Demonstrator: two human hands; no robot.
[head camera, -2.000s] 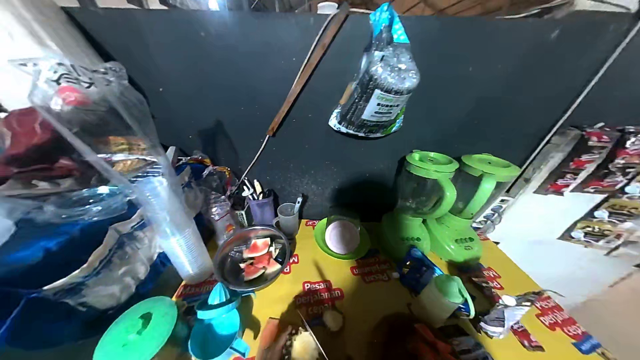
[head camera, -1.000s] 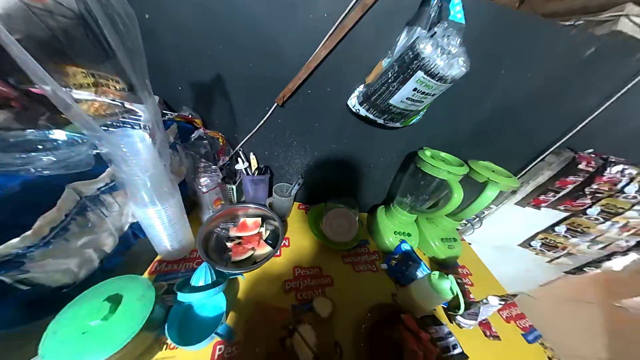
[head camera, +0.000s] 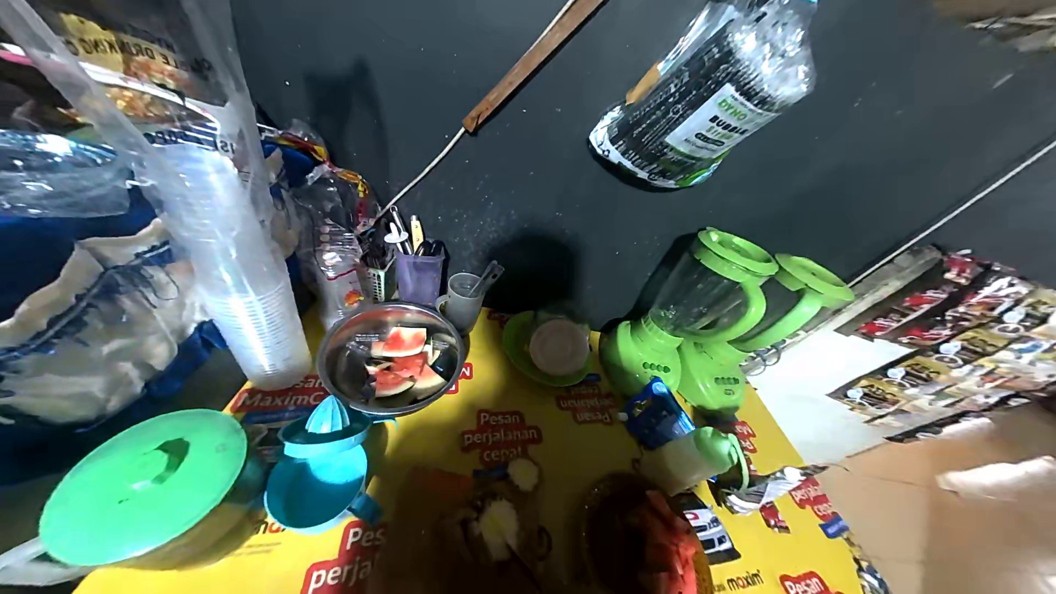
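Neither of my hands can be made out; the bottom middle of the view is dark and blurred. There, a pale cut piece of food (head camera: 498, 528) lies on a dark surface, with a smaller pale round piece (head camera: 523, 473) above it. To the right, red watermelon flesh (head camera: 672, 544) shows at a dark round bowl (head camera: 606, 511). Watermelon wedges (head camera: 404, 365) rest in a steel bowl (head camera: 328, 363). Left of the dark area stands a blue citrus juicer (head camera: 318, 483), beside a pot with a green lid (head camera: 144, 487).
Two green blenders (head camera: 660, 355) stand at the wall, near a green-lidded jug (head camera: 689, 458) and a blue packet (head camera: 656, 412). A pale bowl on a green plate (head camera: 516, 346), a mug (head camera: 464, 305), a purple utensil cup (head camera: 419, 276) and stacked plastic cups (head camera: 247, 297) line the back.
The view has tilted and shifted. At the bottom middle, the pale food and a thin blade-like thing beside it showed brighter two seconds ago; that area is darker now.
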